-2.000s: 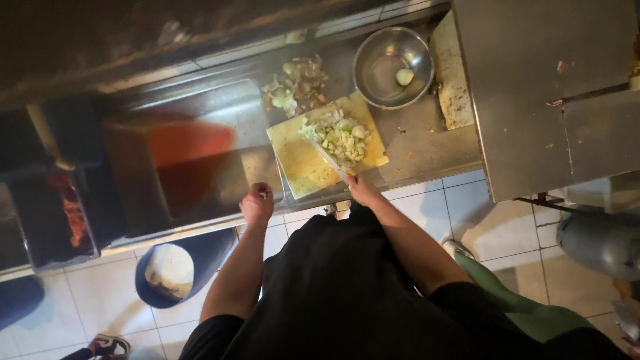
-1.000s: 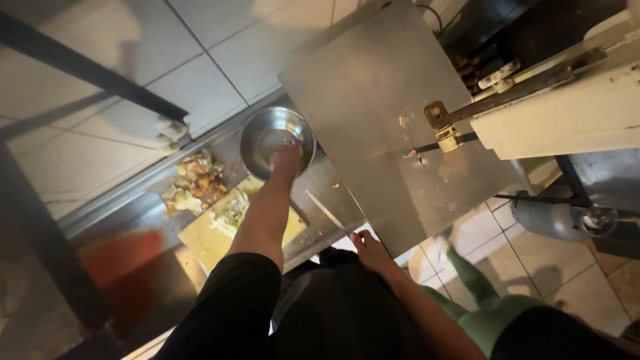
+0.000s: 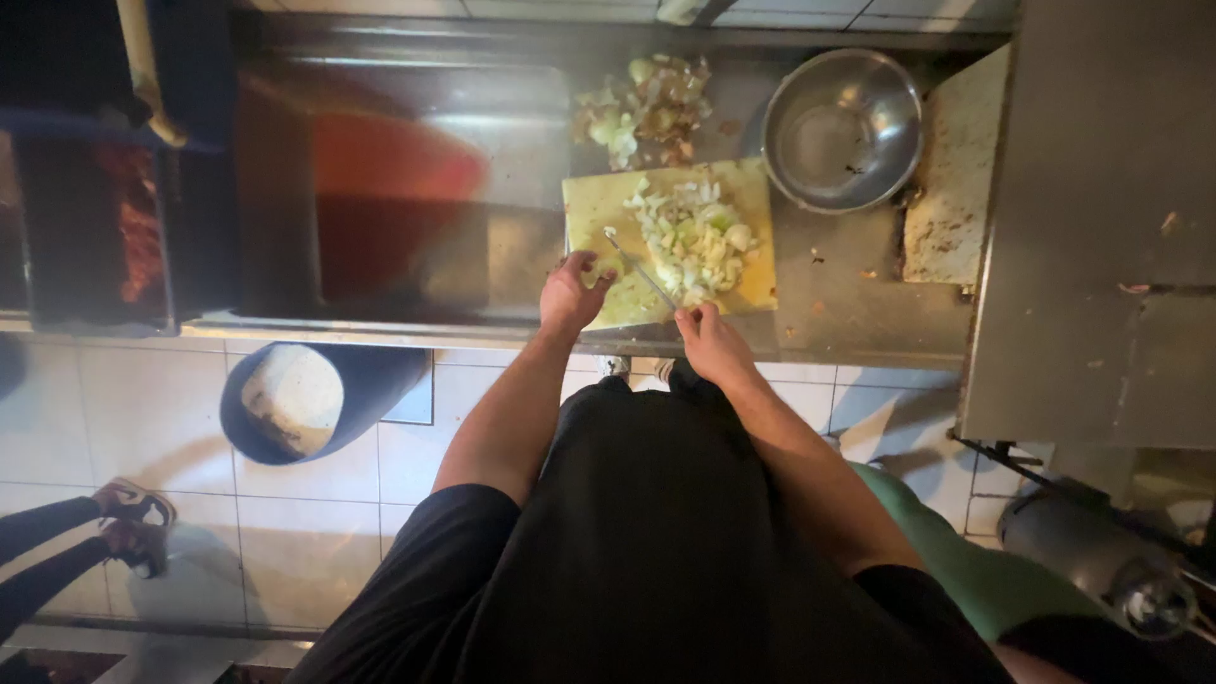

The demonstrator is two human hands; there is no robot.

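A yellow cutting board (image 3: 589, 204) lies on the steel counter, with a pile of chopped onion (image 3: 698, 237) on its right half. My left hand (image 3: 572, 288) is at the board's lower left edge, its fingers around a pale onion piece (image 3: 604, 273). In my right hand (image 3: 708, 342) is the handle of a knife (image 3: 644, 275). The blade points up and left across the board, with a small white bit at its tip. A steel bowl (image 3: 841, 133), with no onion visible inside, stands right of the board.
Onion skins and scraps (image 3: 655, 104) lie behind the board. To the left is a steel sink (image 3: 527, 123) with a reddish area, then dark containers (image 3: 85, 228). A blue bin (image 3: 285, 404) stands on the tiled floor. Other people's legs show at lower left and lower right.
My left hand has come out of the bowl and back to the board. The knife, lying on the counter one second ago, is in my right hand. The onion in the bowl two seconds ago is gone from it.
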